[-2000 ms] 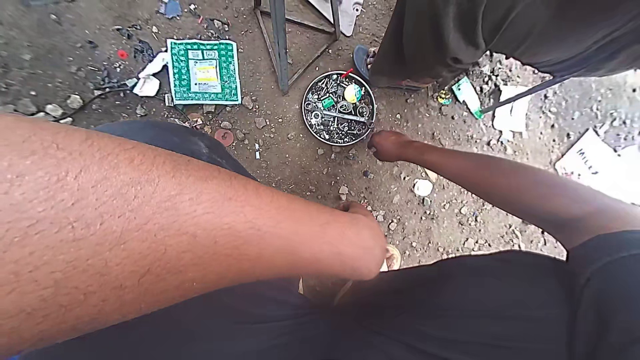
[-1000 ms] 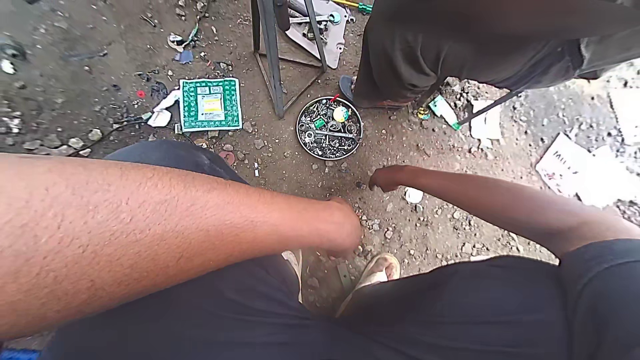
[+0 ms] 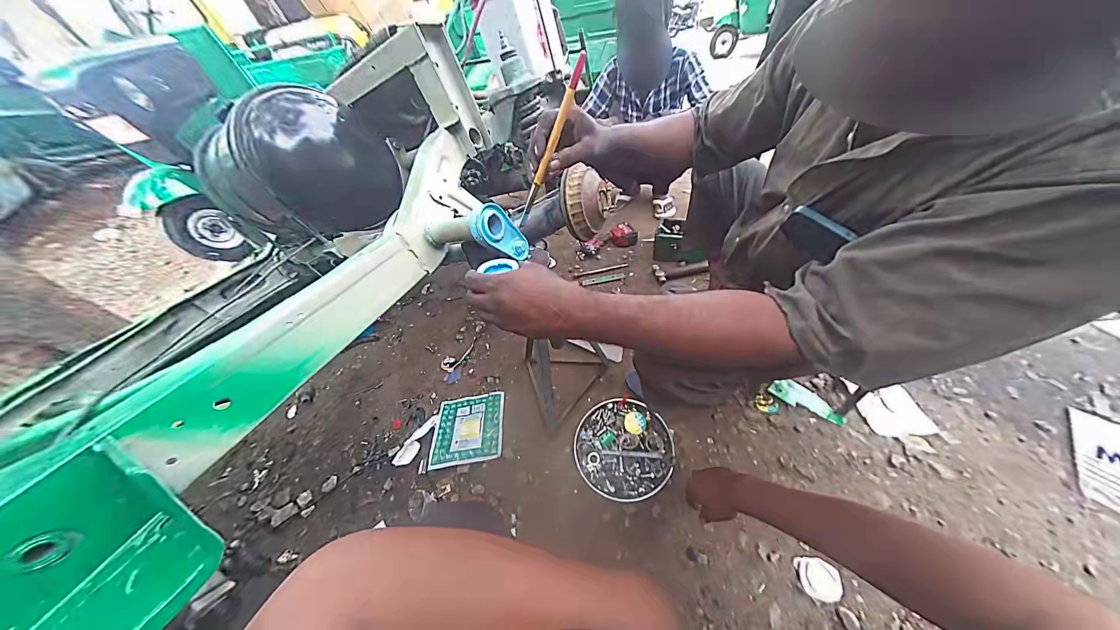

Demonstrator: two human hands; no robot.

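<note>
My right hand (image 3: 717, 494) hangs over the dirt beside a round metal tray (image 3: 624, 500) of small hardware, its fingers curled; whether they hold anything is unclear. My left forearm (image 3: 464, 577) crosses the bottom, blurred, with the hand out of view. Above, a co-worker's hand (image 3: 573, 144) holds a slim brush-like tool (image 3: 560, 122) with a yellow handle at a blue-coated lug (image 3: 499, 229) on the vehicle frame. The co-worker's other hand (image 3: 529, 299) holds a small round thing (image 3: 499, 266) with a blue rim just below it.
A green and cream vehicle frame (image 3: 332, 328) runs diagonally at left, under a black rounded tank (image 3: 297, 162). A green-bordered packet (image 3: 466, 430) lies near a metal stand (image 3: 542, 385). A hammer (image 3: 681, 271) lies beyond. Another person (image 3: 652, 83) is low in the background.
The view has tilted up, bringing in the frame and the co-worker's hands. My left hand, partly seen earlier, has left the view.
</note>
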